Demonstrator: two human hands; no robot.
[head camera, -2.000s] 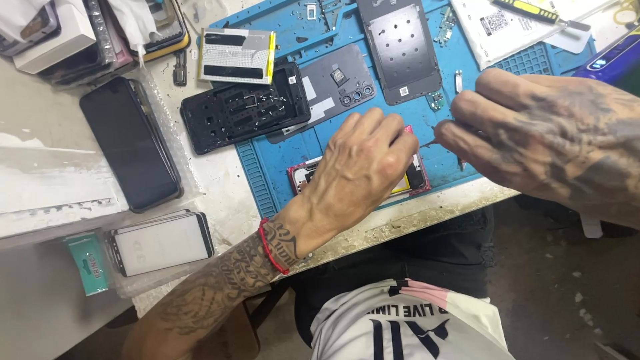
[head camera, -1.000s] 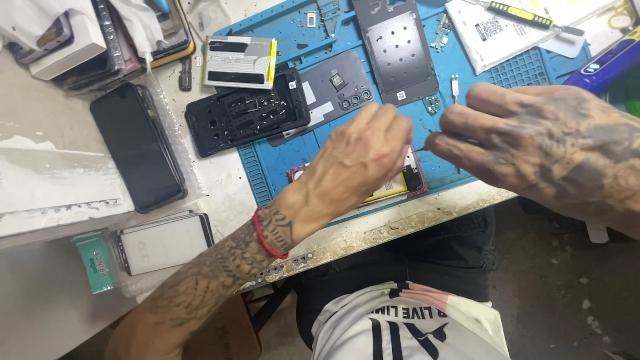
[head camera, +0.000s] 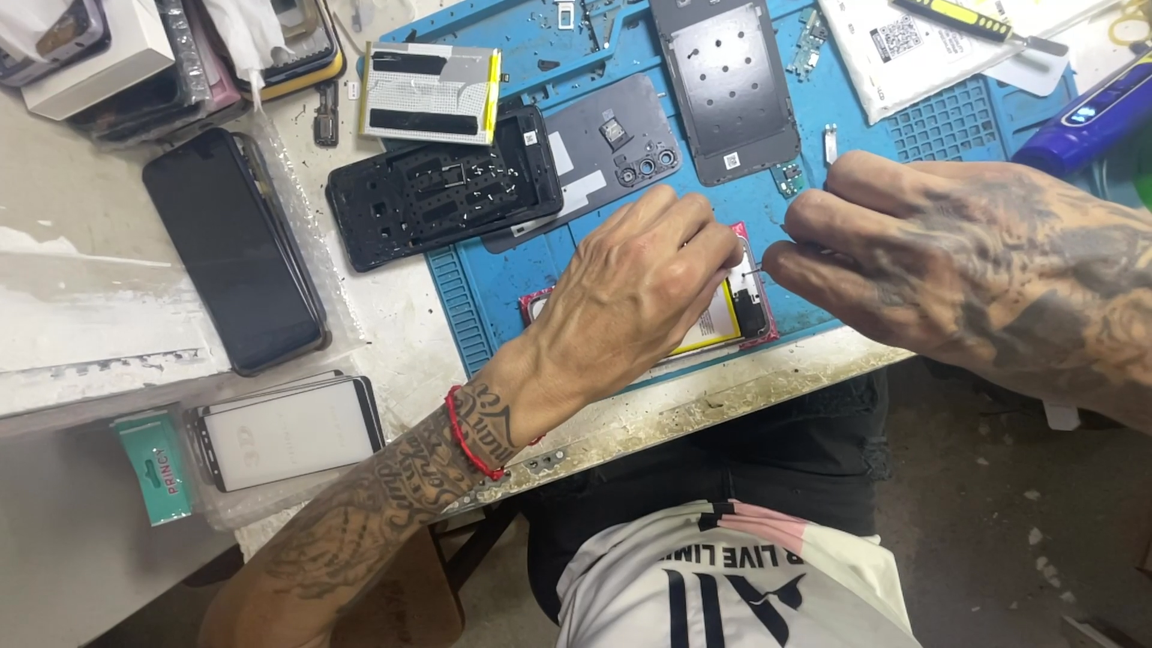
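Note:
An opened phone (head camera: 751, 304) with a yellow-edged battery (head camera: 717, 322) lies in a red-pink surround on the blue repair mat (head camera: 819, 288), near the table edge. My left hand (head camera: 634, 279) reaches over it and covers much of it, fingers bent together near its right end; what they hold, if anything, is hidden. Just right of the phone is my right hand (head camera: 864, 243), thumb and fingers pinched on a thin, dark-tipped tool whose point reaches the phone's right end. Most of that tool is hidden in the hand. Behind them lies a grey phone back cover (head camera: 598, 148) with camera rings.
A black phone frame (head camera: 441, 184) lies under a loose battery (head camera: 427, 94). Another dark phone panel (head camera: 733, 90) and small circuit boards (head camera: 789, 180) are farther back. Phones (head camera: 236, 252), screen protectors (head camera: 288, 435) and stacked cases stand left; a blue-purple tube (head camera: 1089, 117) lies right.
My right hand has come in to the left, close to the phone's right end. My left hand stays over the phone, its fingers slightly shifted.

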